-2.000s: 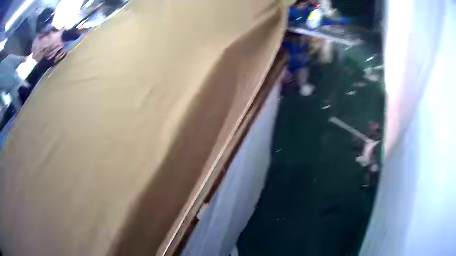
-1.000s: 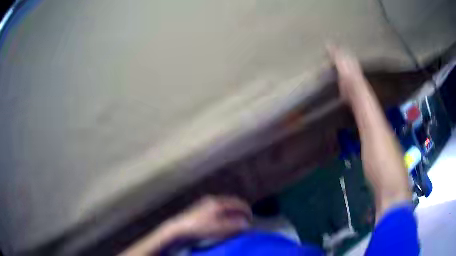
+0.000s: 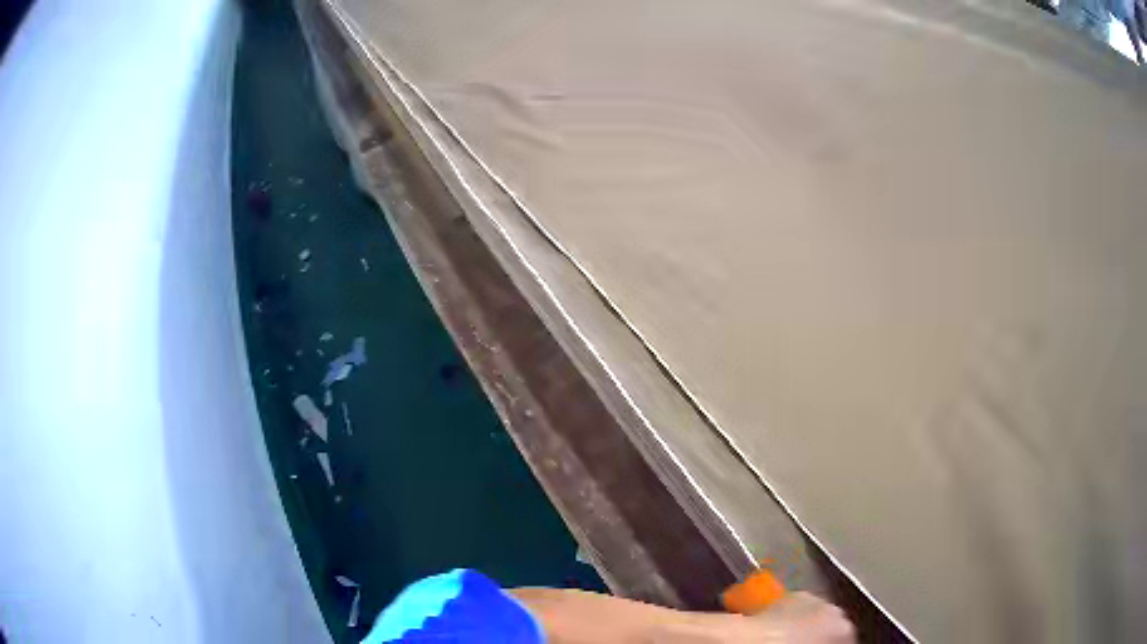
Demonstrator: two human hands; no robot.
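Note:
Tan fabric covers the table on the right. Its top ply's edge runs diagonally, set back from the pale edge of the layers below. My left hand, bare below a blue sleeve, is at the bottom over the fabric edge. It is curled against an orange block and appears to grip it; the frame's bottom edge cuts off part of the hand. My right hand is not in view.
The brown table rim runs along the fabric's near side. A green floor aisle with scattered scraps lies left of it. A large white surface bounds the aisle on the far left.
The view has swung so the aisle is now left of the table. Both hands showed one second ago; now only my left hand shows, at the orange block. The right has left the view.

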